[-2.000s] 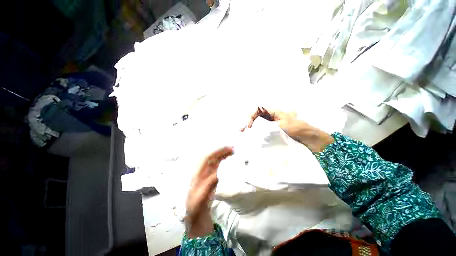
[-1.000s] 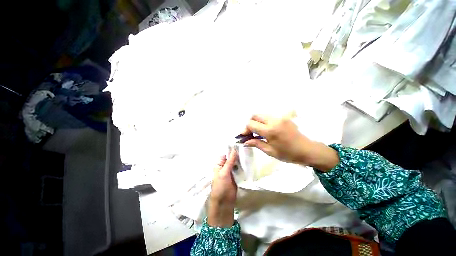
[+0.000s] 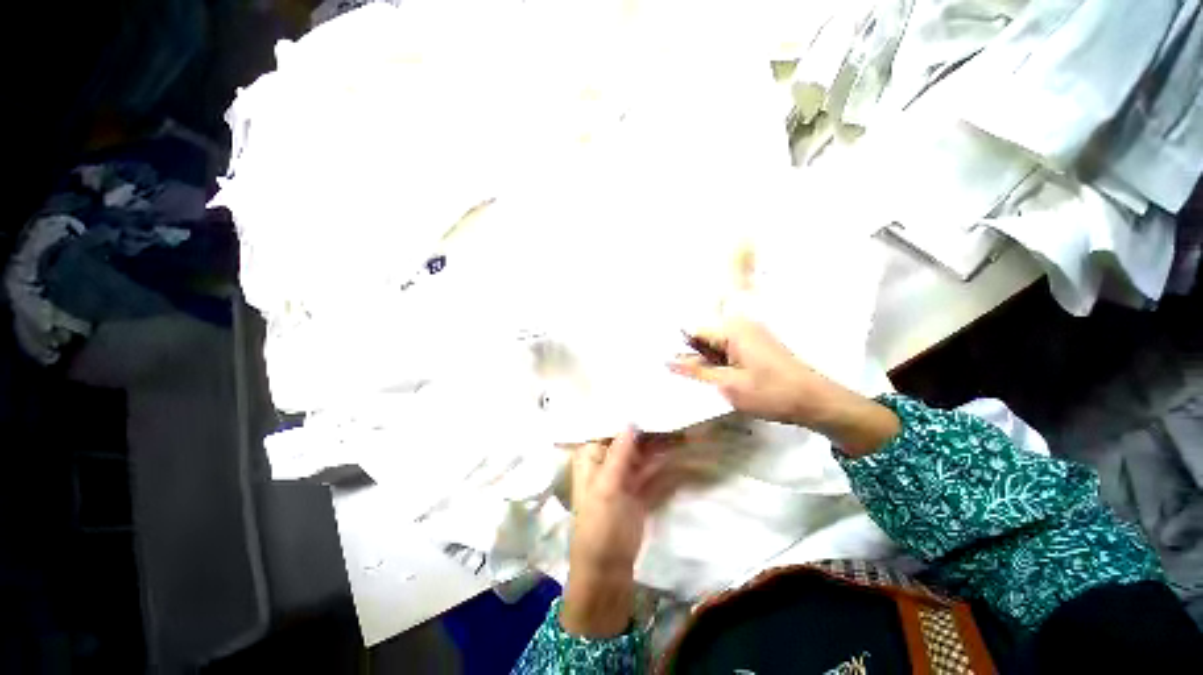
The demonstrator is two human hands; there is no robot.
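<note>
A white garment (image 3: 686, 521) lies over the table's near edge and my lap, its outlines partly lost in glare. My left hand (image 3: 611, 508) is at its near side, thumb on the cloth's edge and fingers under it, partly blurred. My right hand (image 3: 772, 382) is just to the right and slightly farther out, with small dark thread snips (image 3: 706, 348) in its fingers, the tips pointing up and left. The heap of white garments (image 3: 528, 145) spreads beyond both hands, overexposed.
A second pile of white and greyish garments (image 3: 1055, 119) hangs over the table's right edge. The white tabletop (image 3: 389, 567) shows at the near left. A grey bin (image 3: 198, 488) stands at the left, with dark blue-grey cloth (image 3: 125, 264) behind it.
The snips hand has moved a little right, away from my left hand. The cloth piece pinched upright between the hands now lies lower and flatter. The whole view has shifted, moving the heap left.
</note>
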